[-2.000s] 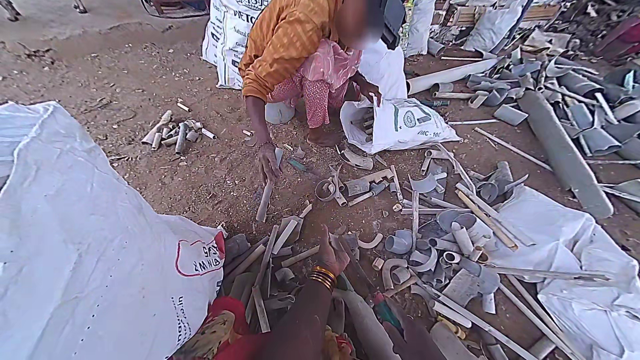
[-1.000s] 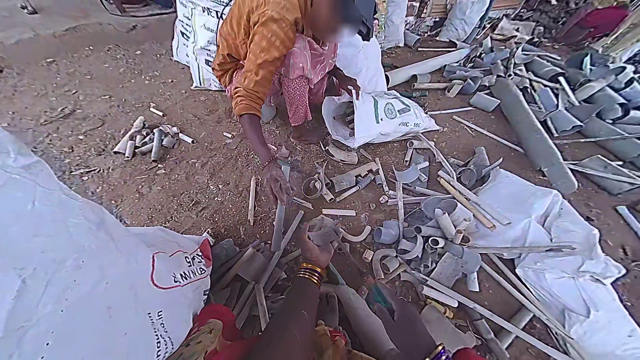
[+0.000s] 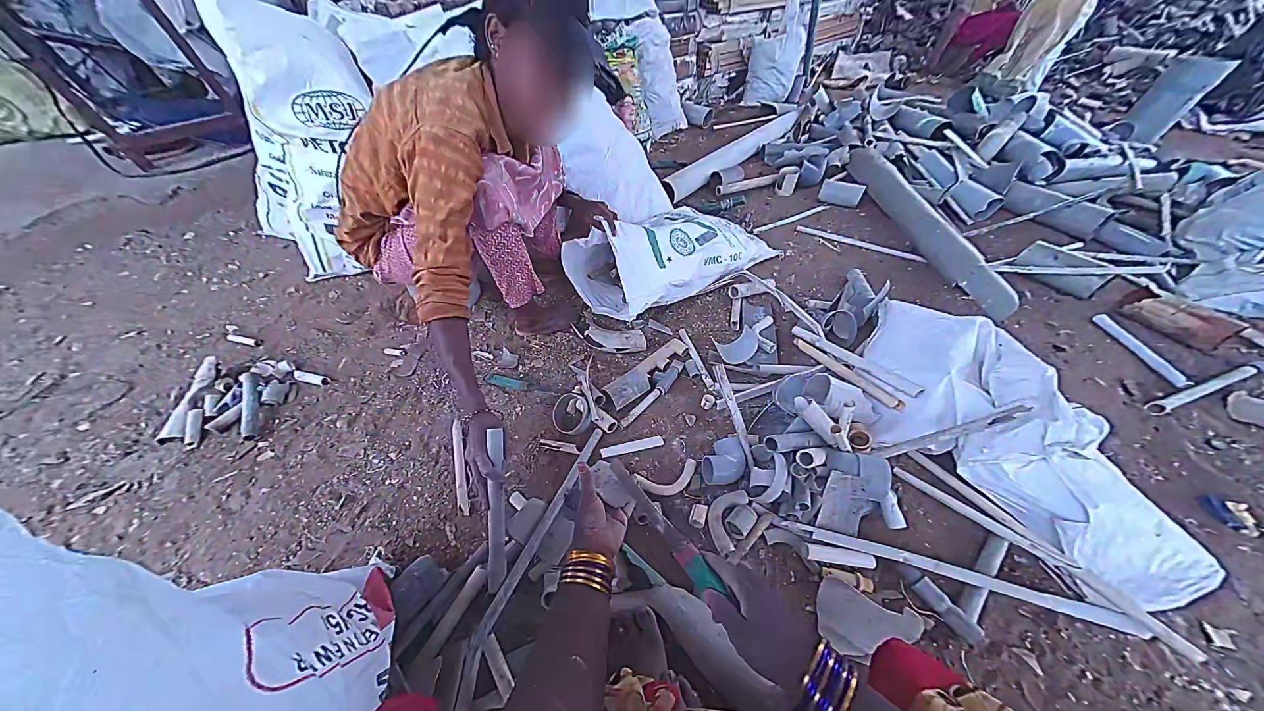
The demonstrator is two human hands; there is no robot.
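My left hand (image 3: 597,523), with gold-coloured bangles, is at the lower middle, finger pointing upward, beside a long thin grey plastic strip (image 3: 528,548); whether it grips anything is unclear. To its right, my right hand (image 3: 755,607), with blue bangles, is closed around the green part of a long dark tool (image 3: 671,538), whose far end points toward my left hand. Grey plastic pipe pieces (image 3: 449,617) lie below and around both hands. Across from me a crouching person in an orange top (image 3: 425,188) has one hand at upright pipe lengths (image 3: 496,504).
The person's other hand is at a printed white sack (image 3: 691,262). A small pile of pipe pieces (image 3: 237,400) lies left, a large scrap heap (image 3: 1037,168) back right. A white sack (image 3: 178,632) is at lower left, a flattened one (image 3: 1027,444) at right.
The grey piece seen in my left hand one second ago no longer shows plainly there. A long thin strip now lies slanting past that hand. The other person's hand stays near the upright pipes.
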